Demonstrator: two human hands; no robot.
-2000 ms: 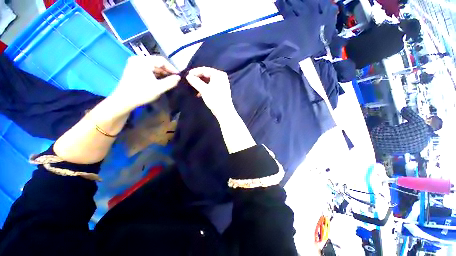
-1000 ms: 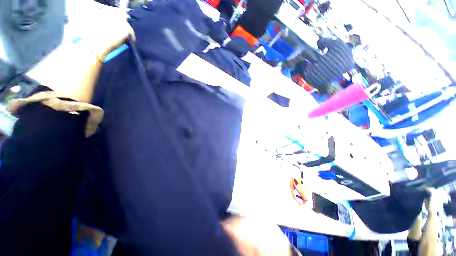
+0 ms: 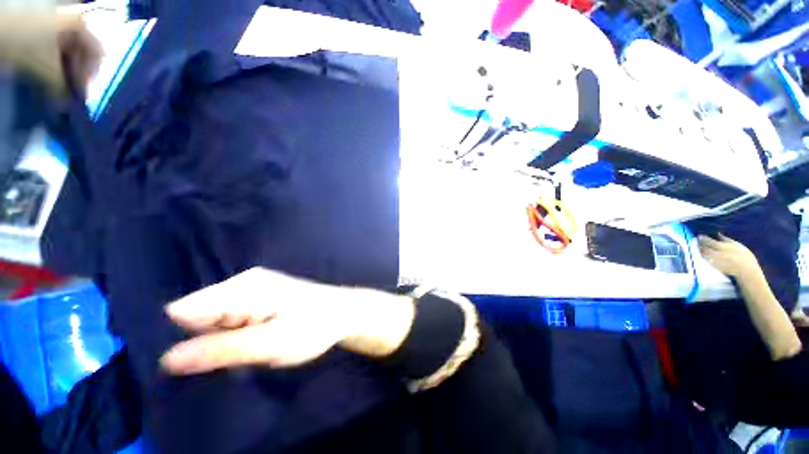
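A large navy garment panel [image 3: 319, 168] lies over the left of the white table and hangs down to the lap, wrinkled near its middle. My left hand [image 3: 82, 55] is blurred and cut off at the upper left, with an edge of the navy cloth raised at its fingers. My right hand [image 3: 257, 319] lies palm down over the lower part of the cloth, fingers stretched out to the left and slightly apart, gripping nothing.
Orange-handled scissors [image 3: 552, 223] and a black phone [image 3: 621, 245] lie right of the cloth. The white sewing machine [image 3: 683, 115] stands behind them. A blue crate [image 3: 58, 332] is at lower left. Another person's hand [image 3: 729, 257] is at the right.
The view has swung right and down. My hands, together at a cloth edge two seconds ago, are now far apart. My right hand has come up from the bottom edge onto the cloth.
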